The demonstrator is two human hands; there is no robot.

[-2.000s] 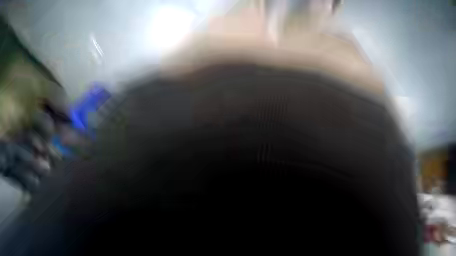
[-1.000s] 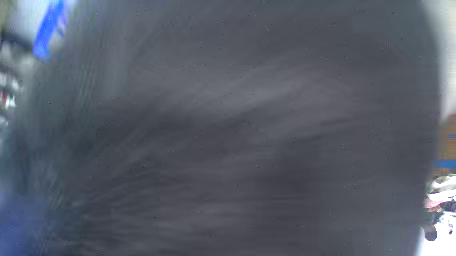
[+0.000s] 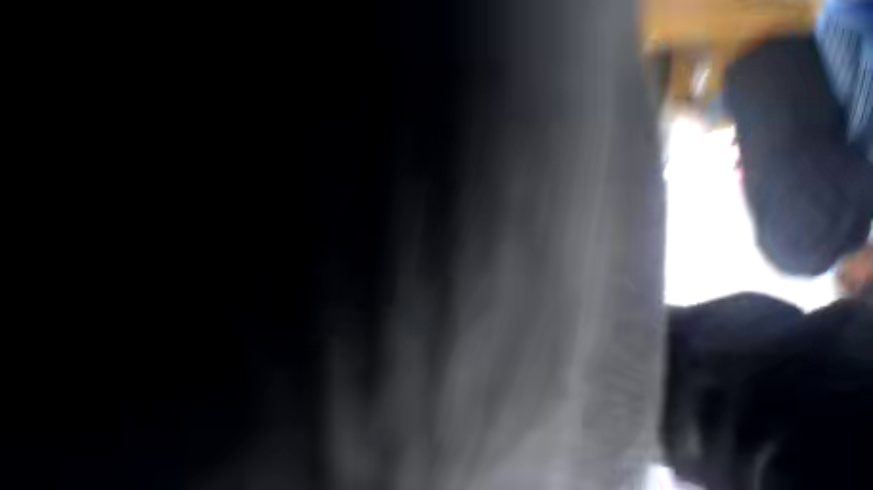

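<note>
A dark grey to black fabric piece (image 3: 536,287) is very close to the camera. It covers the left and middle of the view and is blurred. Its right edge runs nearly straight down the view. Neither of my hands can be made out. A small patch of skin (image 3: 855,271) shows at the right rim, but I cannot tell whose it is.
At the right, a dark rounded shape (image 3: 799,172), perhaps a sleeve or leg, hangs before a bright white area (image 3: 704,230). Blue cloth (image 3: 850,57) and a tan-orange surface (image 3: 727,21) are at the top right. Another dark mass (image 3: 756,383) is at the lower right.
The dark fabric's right edge has moved left, and its left part is now black. The blue object at the upper left is gone. Dark shapes and a skin patch now show at the right.
</note>
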